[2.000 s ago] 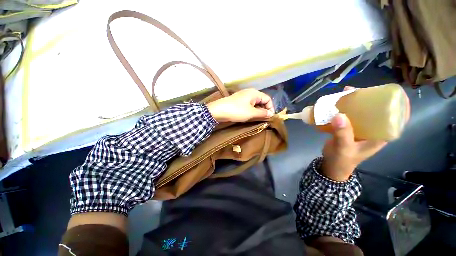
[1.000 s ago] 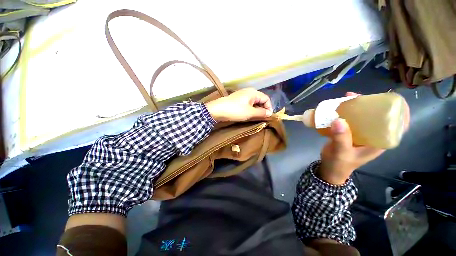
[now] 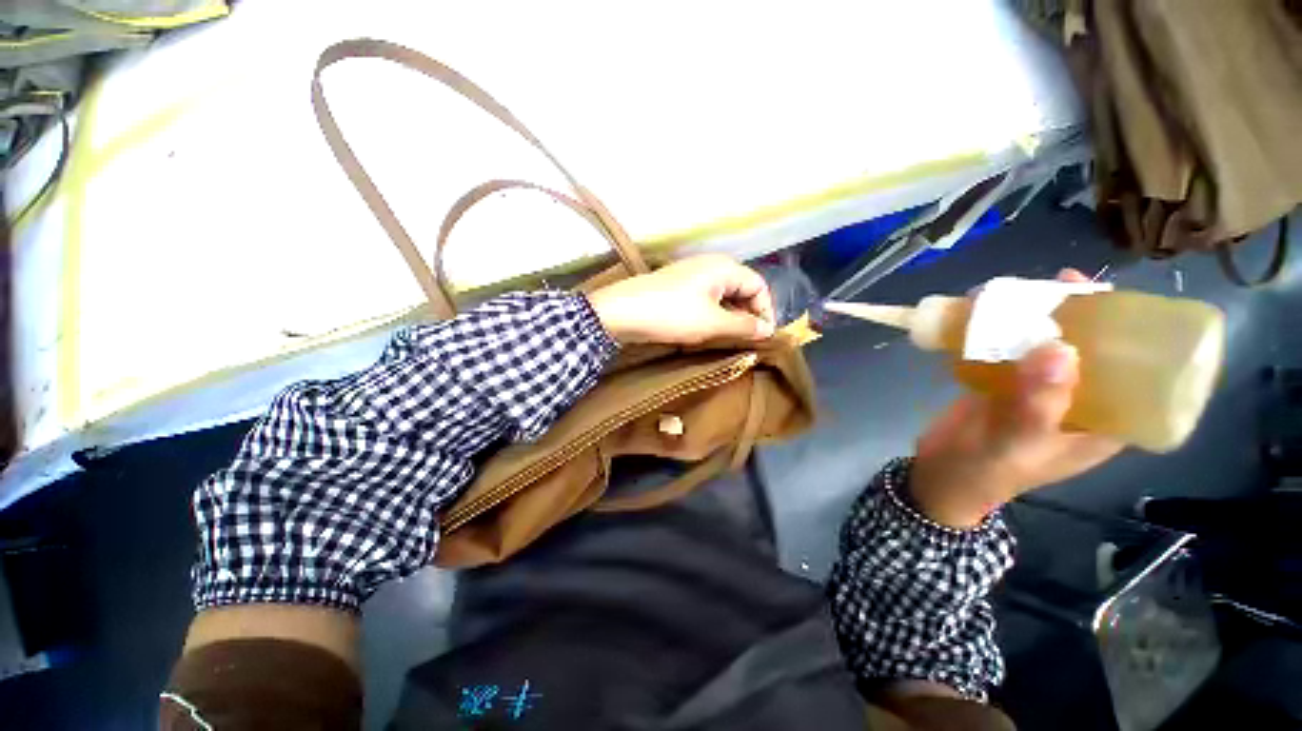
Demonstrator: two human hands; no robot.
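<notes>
A brown handbag (image 3: 571,464) lies on my dark-aproned lap against the table edge, its gold zipper (image 3: 614,426) running along the top. Its handles (image 3: 407,214) loop onto the table. My left hand (image 3: 693,303) pinches the bag's top end corner, where a small tan tip (image 3: 800,333) sticks out to the right. My right hand (image 3: 1014,440) holds a clear glue bottle (image 3: 1135,364) of amber liquid on its side. Its thin nozzle (image 3: 874,313) points left, a little apart from the tip. A small pale clasp (image 3: 670,424) is on the bag front.
The white-covered table (image 3: 685,114) with yellow tape edges spans the top. Brown bags (image 3: 1199,114) hang at the upper right. Grey pieces with yellow edges (image 3: 86,29) lie at the upper left. A clear-sided container (image 3: 1159,621) stands at the lower right.
My right hand has moved the bottle to the right, and the nozzle has come away from the tan tip. My left hand and the bag have hardly moved.
</notes>
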